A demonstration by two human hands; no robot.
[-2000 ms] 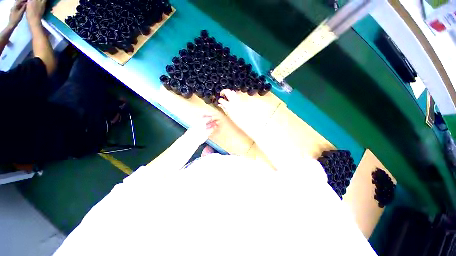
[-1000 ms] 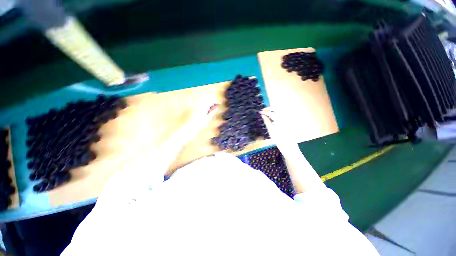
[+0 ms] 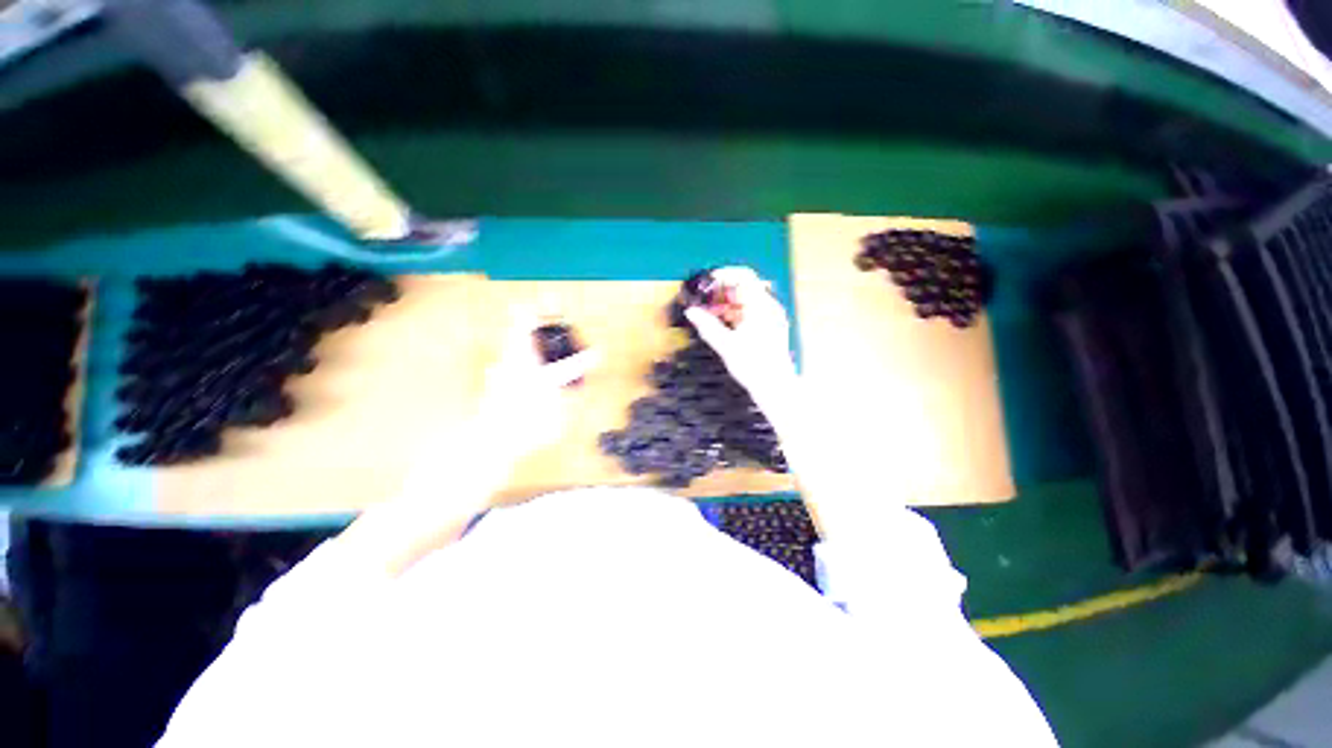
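Note:
My left hand [image 3: 544, 373] is over the tan work board [image 3: 438, 351], with a black cylindrical housing [image 3: 555, 344] between its fingers. My right hand [image 3: 745, 314] is at the back end of the group of black housings [image 3: 694, 417], fingers curled down over the pieces there; whether it grips one is hidden by blur. A larger group of black assembled units [image 3: 219, 358] stands on the board left of my hands. A small group of black rings [image 3: 928, 273] lies on the separate far-right board [image 3: 898, 424].
A blue-edged parts bin [image 3: 770, 533] sits below the bench front. A pale yellow post [image 3: 300, 139] rises at the back left. Black ribbed trays [image 3: 1212, 380] stand at right. Another batch of black parts [image 3: 37, 380] is at the left edge, on the teal mat [image 3: 628, 252].
The view has swung right, then levelled. My left hand has moved away from the housings and now shows a black piece. My right hand has gone from the group's right side to its back end.

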